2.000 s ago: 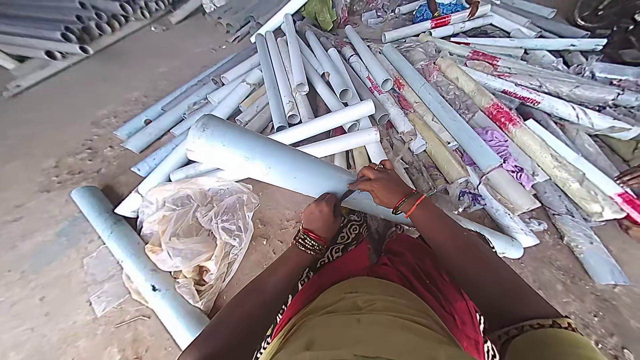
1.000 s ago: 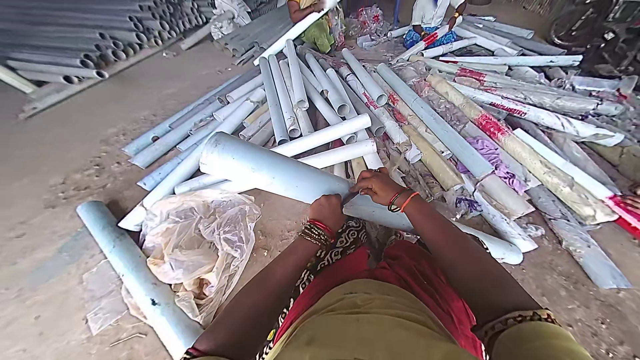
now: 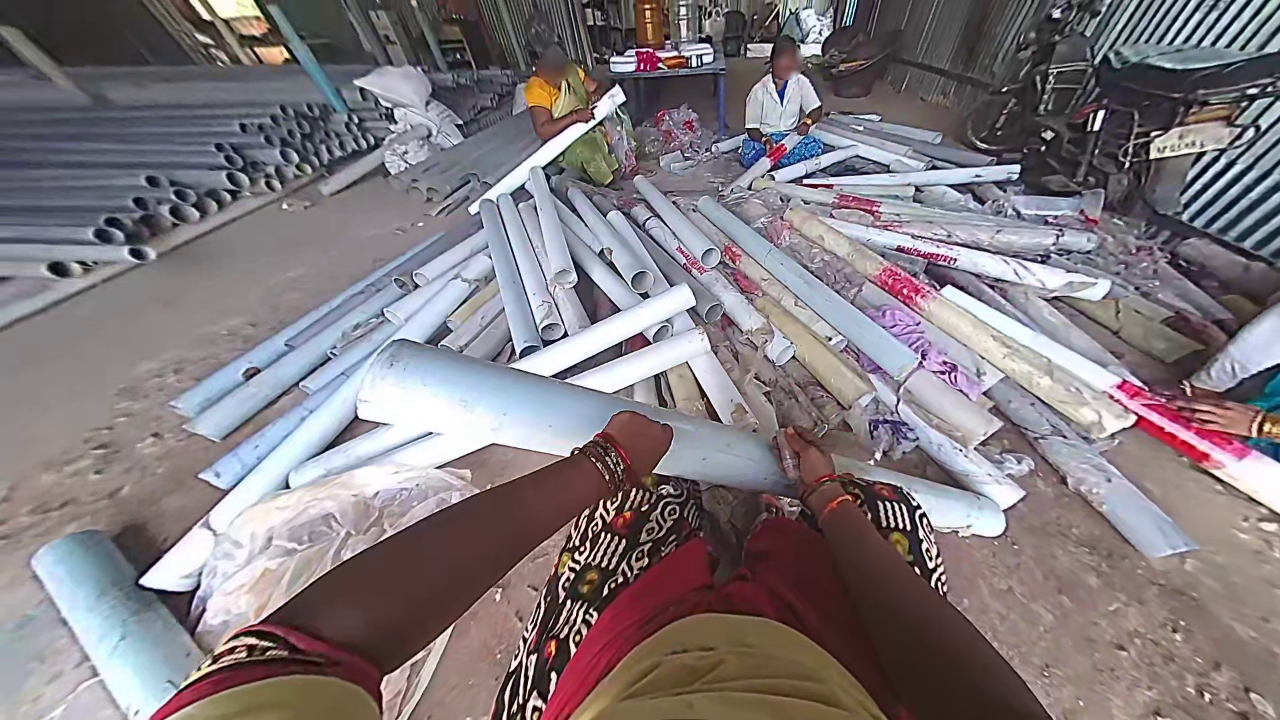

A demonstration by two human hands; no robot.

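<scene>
A wide pale blue plastic pipe (image 3: 500, 400) lies aslant across my lap, its thick end at the left on top of other pipes. My left hand (image 3: 640, 442) is closed in a fist against the pipe's near side; what it grips is hidden. At the pipe's right part is my right hand (image 3: 805, 460), with its fingers bent around something small and hard to make out. A crumpled clear plastic bag (image 3: 300, 530) lies left of my left forearm, and another pale blue pipe (image 3: 110, 620) rests on the floor at the lower left.
Many loose pipes (image 3: 620, 330), some wrapped in film, cover the floor ahead. Two people (image 3: 575, 120) sit beyond them; another person's hand (image 3: 1215, 412) touches a red-and-white pipe at the right. Stacked grey pipes (image 3: 120, 190) stand at the left, a motorcycle (image 3: 1130, 110) at the back right.
The view has tilted up, showing more of the room. My right hand has shifted a little along the pipe, away from my left hand, which stays near the pipe's middle.
</scene>
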